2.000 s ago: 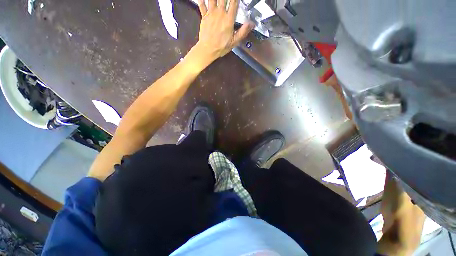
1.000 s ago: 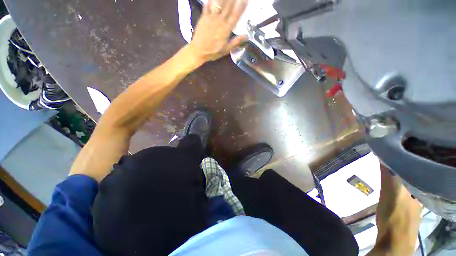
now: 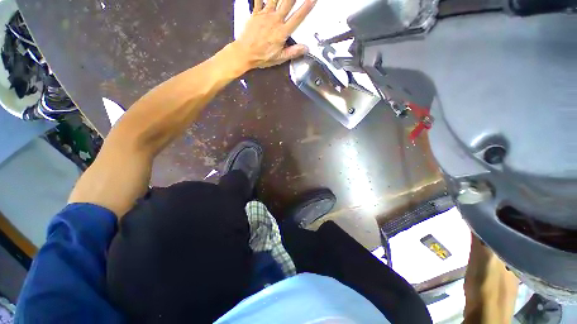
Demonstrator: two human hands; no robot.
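The grey cloth-cutting machine [image 3: 468, 95] fills the upper right, with a red part [image 3: 419, 121] on its side. Its silver base plate [image 3: 335, 95] lies on the brown table, partly under the white marker paper [image 3: 329, 19]. My left hand [image 3: 272, 35] lies flat on the paper's left part, fingers spread, its thumb beside the base plate's upper left corner. It grips nothing. My right forearm [image 3: 490, 285] rises at the lower right and passes behind the machine body, which hides my right hand. The knife is hard to make out.
A stack of dark plies topped with white paper [image 3: 411, 253] lies at the lower right, with a dark block [image 3: 436, 247] on it. My shoes [image 3: 243, 161] stand on the table [image 3: 158, 50]. White offcuts [image 3: 113, 111] lie left. A white tub [image 3: 11, 104] holds dark scraps beyond the table edge.
The view has shifted. The machine and base plate sit a little lower and further left in the picture. My left hand's fingers are spread wider on the paper. The dark block has come into view.
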